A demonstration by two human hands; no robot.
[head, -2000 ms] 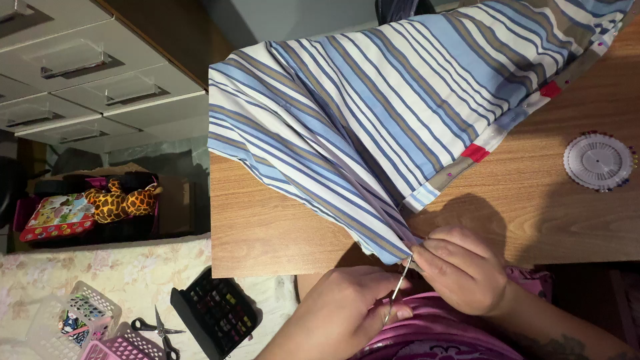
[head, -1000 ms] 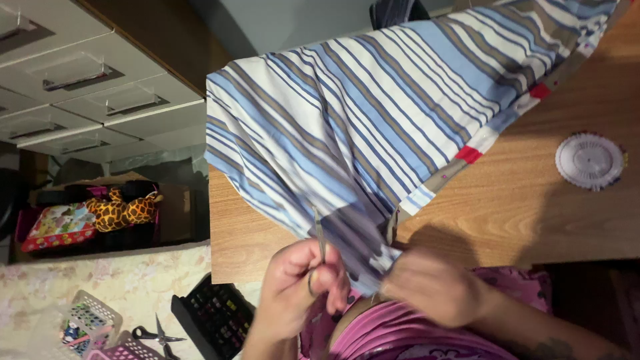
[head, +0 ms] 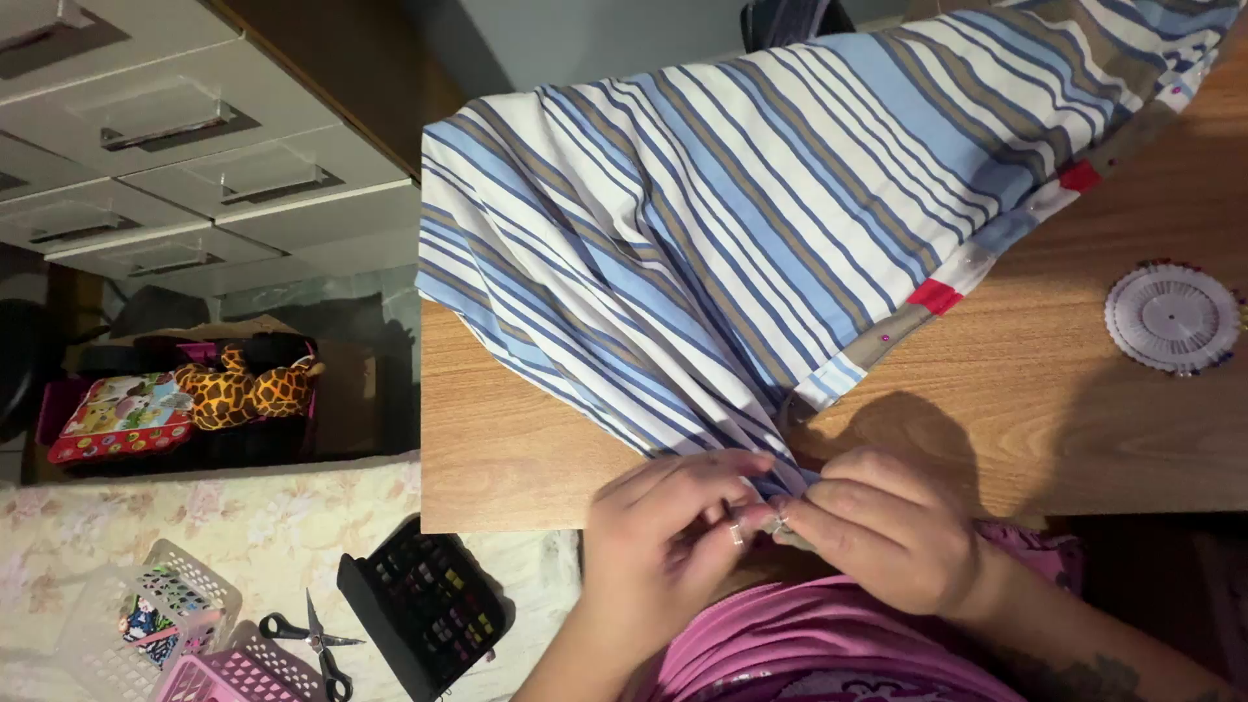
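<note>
A large striped cloth (head: 741, 214) in blue, white and brown lies over the wooden table. Pins with coloured heads sit in the patchwork strip (head: 887, 341) along its lower right edge. At the table's near edge the cloth is gathered into a point, and my right hand (head: 887, 526) pinches it there. My left hand (head: 673, 526) is close against the right, its fingers curled at the same bunched end; a small shiny metal piece shows by its fingertips, too hidden to name. On the right of the table lies a round pin wheel (head: 1172, 317) full of pins.
Open black-handled scissors (head: 317, 639), a black case of small spools (head: 434, 595), and white (head: 185, 604) and pink (head: 234, 678) plastic baskets rest on a floral cloth at lower left. A box with a giraffe-print toy (head: 239, 395) stands below the white drawers (head: 175, 127).
My left hand, raised and apart from the right one second ago, is now back against it at the cloth's end. The slim metal tool it showed earlier is mostly hidden.
</note>
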